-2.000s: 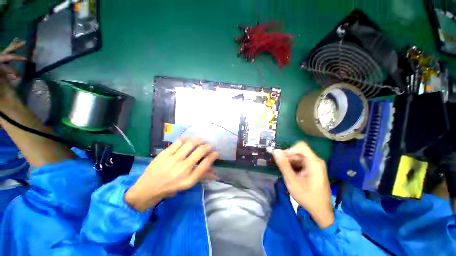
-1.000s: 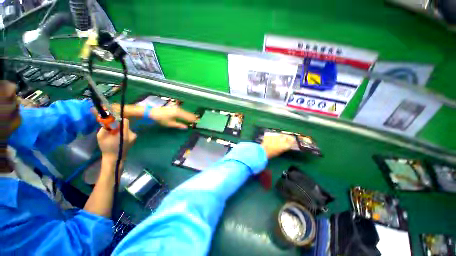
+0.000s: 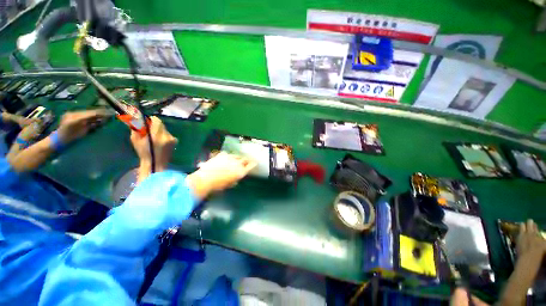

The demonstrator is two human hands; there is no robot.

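Note:
A tablet assembly (image 3: 281, 160) lies on the green bench at centre, with a pale inside and a dark frame. A dark edge behind its left end may be a second tablet. My left hand (image 3: 224, 172) is blurred and lies over the tablet's left front part, fingers pointing right. Its grip cannot be made out. Fingertips at the bottom edge, right of the iron holder, look like my right hand (image 3: 461, 297), mostly cut off. A red lead wire bundle (image 3: 311, 171) lies at the tablet's right end.
Another tablet (image 3: 346, 136) lies farther back. The fume fan (image 3: 359, 175), tape roll (image 3: 353, 211), blue soldering station (image 3: 379, 239) and yellow sponge tray (image 3: 417, 256) stand right. A neighbour's hand holds an orange-red screwdriver (image 3: 133, 119) at left. Another person's hand (image 3: 530, 242) is far right.
My left hand has moved from the back tablet leftward to the nearer tablet. The back tablet now lies uncovered. The neighbour's reaching hand has drawn back left. Fingertips have appeared at the bottom right.

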